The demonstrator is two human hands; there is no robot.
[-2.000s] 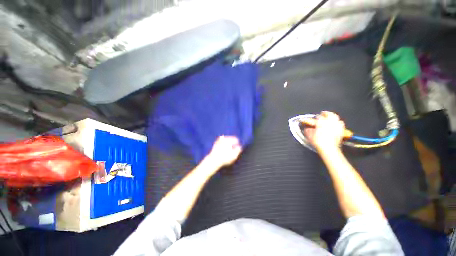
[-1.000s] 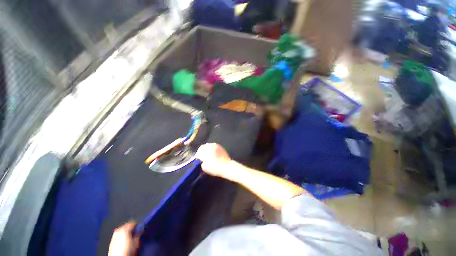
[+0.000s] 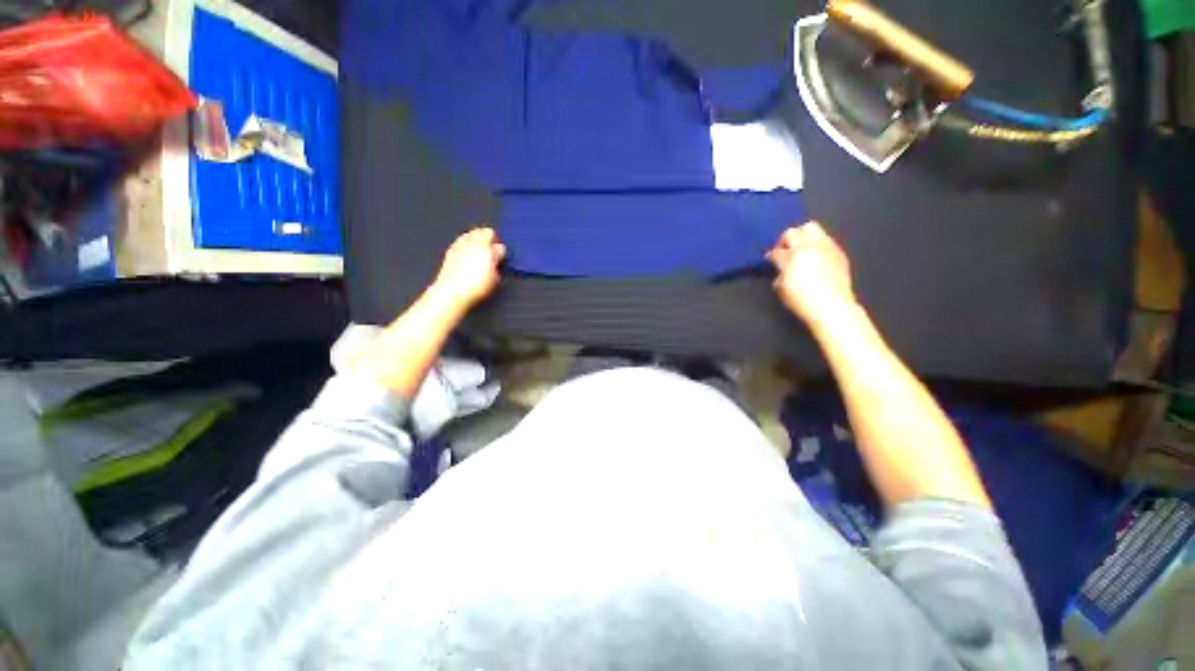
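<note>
A navy garment piece (image 3: 616, 236) lies on the black ribbed table cover (image 3: 629, 308), with a straight seam or fold line across it. A white patch (image 3: 758, 156) sits at its right edge. My left hand (image 3: 473, 261) pinches the near left corner. My right hand (image 3: 809, 268) pinches the near right corner, below the patch. The steam iron (image 3: 891, 79) rests on the table beyond my right hand, tan handle up, with nobody holding it.
The iron's blue and yellowish lines (image 3: 1035, 121) run right to a pale hose. More navy cloth (image 3: 380, 46) lies at the far left. A blue-fronted white box (image 3: 262, 138) and red bag (image 3: 85, 85) stand left. Dark blue cloth (image 3: 1048, 498) lies below right.
The view has swung back from the right side. My right hand has let go of the iron, and both hands now hold a navy piece flat on the table.
</note>
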